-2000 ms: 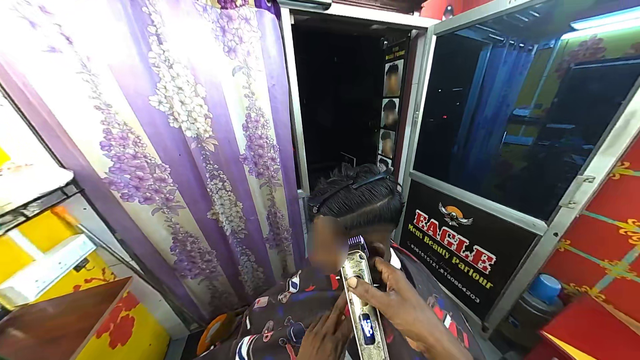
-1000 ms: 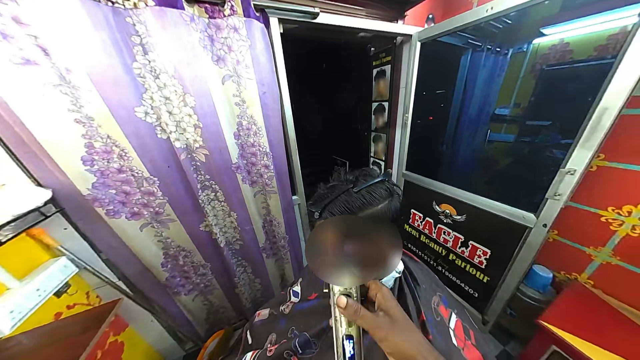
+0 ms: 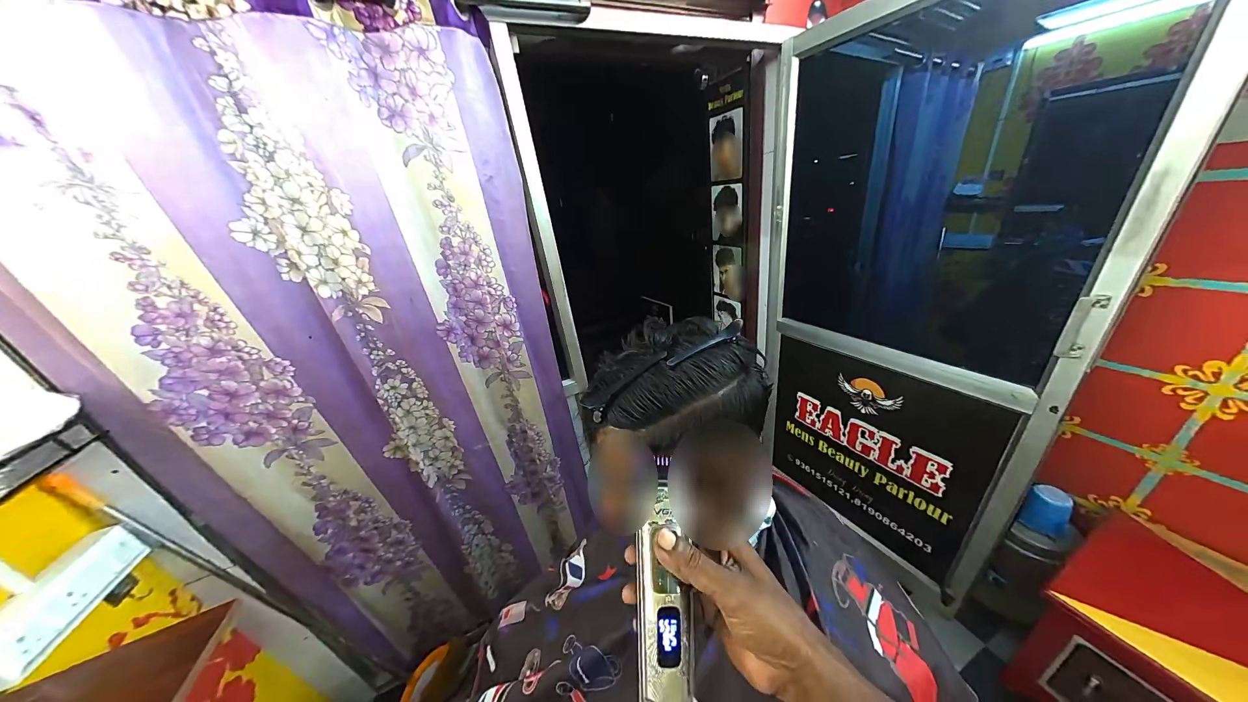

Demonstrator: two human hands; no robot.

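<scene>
My right hand (image 3: 756, 609) holds a gold hair clipper (image 3: 665, 595) with a lit display, its thumb on the front of the body. The clipper stands upright, its toothed head close to the lower hair of a seated person (image 3: 682, 390). Whether the teeth touch the hair is hard to tell. The person's dark top hair is combed over and held by dark hair clips (image 3: 704, 343). A dark cape (image 3: 575, 634) with barber-tool prints covers the shoulders. My left hand is not in view.
A purple and white floral curtain (image 3: 390, 292) hangs at the left. Beyond the person is a dark doorway (image 3: 624, 195), with a metal-framed glass door (image 3: 955, 214) at the right. A red cabinet (image 3: 1121, 604) and a container with a blue lid (image 3: 1046, 509) stand at the lower right.
Two seconds ago my left hand rested on the cape beside the clipper; it has left the view. The clipper in my right hand has shifted and points more upright.
</scene>
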